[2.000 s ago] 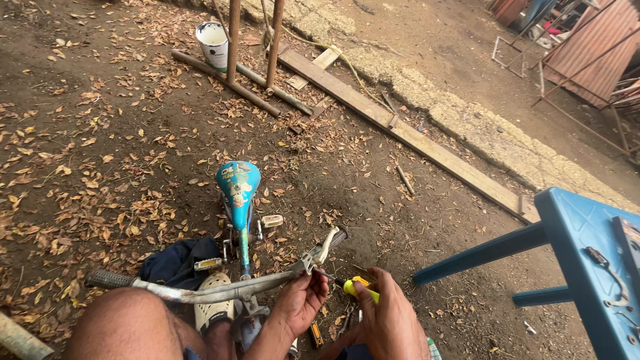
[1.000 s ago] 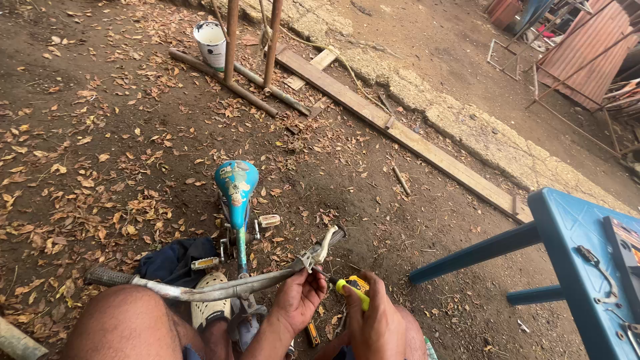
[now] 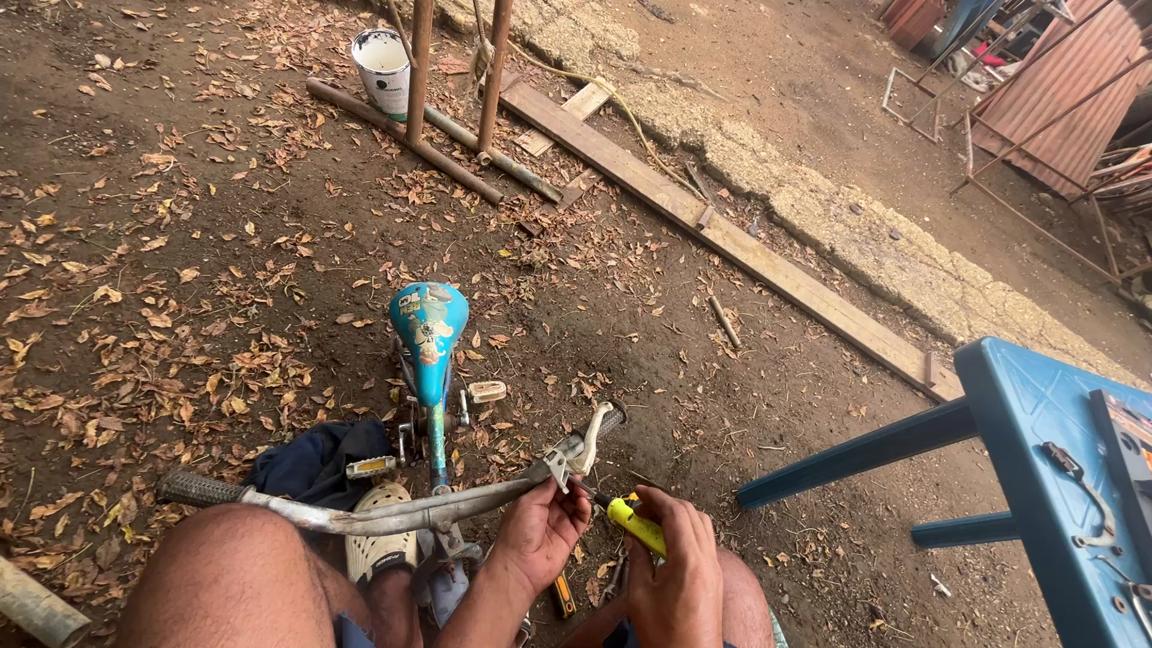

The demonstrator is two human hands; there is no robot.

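A small bicycle with a blue saddle [image 3: 429, 333] stands between my knees, its metal handlebar [image 3: 387, 515] crossing in front of me. On the bar's right part is a pale brake lever [image 3: 589, 439] in a metal bracket, beside the right grip. My left hand [image 3: 537, 531] is at the underside of that bracket, fingertips pinched together; whether they hold a small part cannot be told. My right hand [image 3: 675, 567] grips a yellow-green screwdriver [image 3: 634, 525], its shaft pointing at the bracket beside my left fingertips. The tip is hidden.
A blue plastic table [image 3: 1017, 405] at the right bears a brake caliper arm [image 3: 1093, 504] and other metal parts. A dark cloth [image 3: 319, 463] lies left of the bicycle. Farther off are a wooden plank [image 3: 720, 234] and a paint bucket [image 3: 382, 72]. Tools lie on the ground below my hands.
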